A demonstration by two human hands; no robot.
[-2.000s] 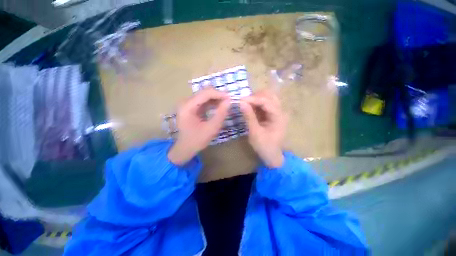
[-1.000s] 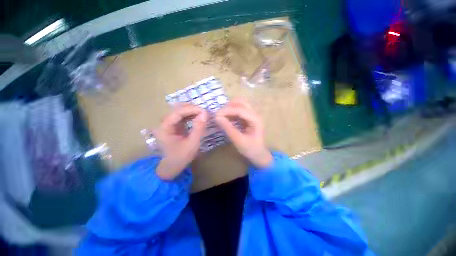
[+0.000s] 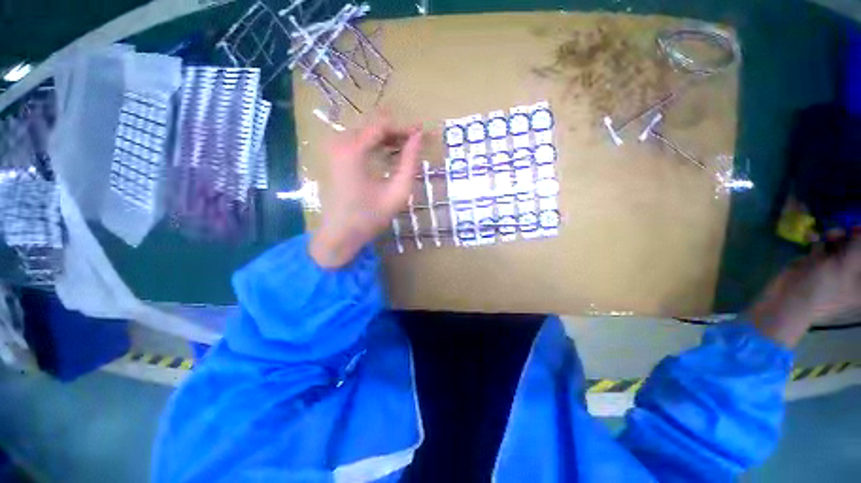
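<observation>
The PCB panel [image 3: 507,189], a white grid of dark-ringed round boards, lies flat on the tan board. Ladder-like wired strips [image 3: 413,209] lie along its left side, joined by thin dark wires. My left hand [image 3: 368,184] is raised at the strips' upper left and hides part of them. Its thumb and forefinger are close together, but blur hides whether anything is between them. My right hand [image 3: 823,288] is far right, beyond the tan board, blurred and cut off by the picture's edge. What it holds cannot be told.
Loose wired strips [image 3: 330,57] pile at the tan board's [image 3: 623,269] upper left corner. Wired pieces [image 3: 651,127] and a wire coil [image 3: 697,50] lie upper right. Stacked wired panels [image 3: 215,141] and an unwired panel [image 3: 142,151] are left. A yellow part [image 3: 796,226] is right.
My hands, earlier together over the panel, have parted. My left hand is now left of the panel; my right hand has moved far right. The panel is uncovered, and the view has shifted.
</observation>
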